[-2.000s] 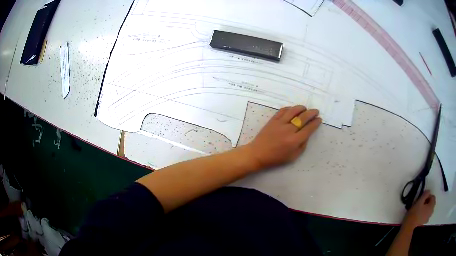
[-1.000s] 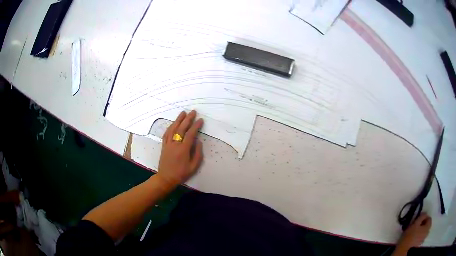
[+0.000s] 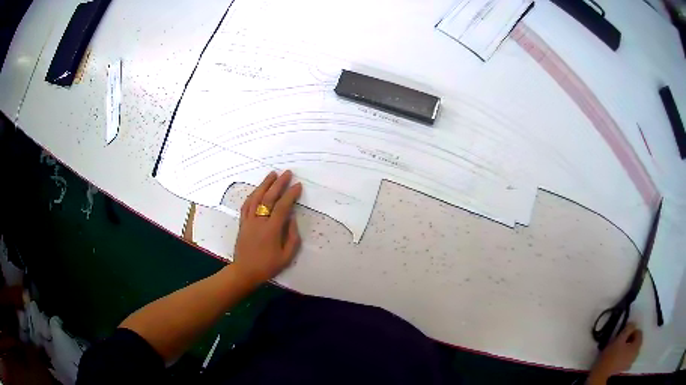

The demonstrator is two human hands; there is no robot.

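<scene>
A large printed paper pattern point(image 3: 301, 135) lies on the white table point(image 3: 466, 278), with a thin dark layer along its notched near edge. My left hand point(image 3: 267, 225), with a yellow ring, rests palm down and fingers spread over the curved cutout at the pattern's near left. It covers part of a narrow white strip point(image 3: 218, 207). Black shears point(image 3: 641, 274) lie at the right, blades pointing away across the pattern's curved edge. My right hand point(image 3: 620, 352) is beside their loop handles, fingers curled; whether it grips them is unclear. A dark bar weight point(image 3: 387, 96) sits on the paper.
A pinkish ruler point(image 3: 587, 109) lies on the paper at right, near a small cut piece point(image 3: 485, 26). Black bars lie at far right point(image 3: 673, 120) and top right point(image 3: 590, 22). At left are a dark folded piece point(image 3: 75, 41) and a loose paper strip point(image 3: 113, 101).
My left hand has moved left from the pattern's middle notch to the curved cutout, then stayed there. The view has shifted slightly. My right hand and the shears keep about the same place on the table.
</scene>
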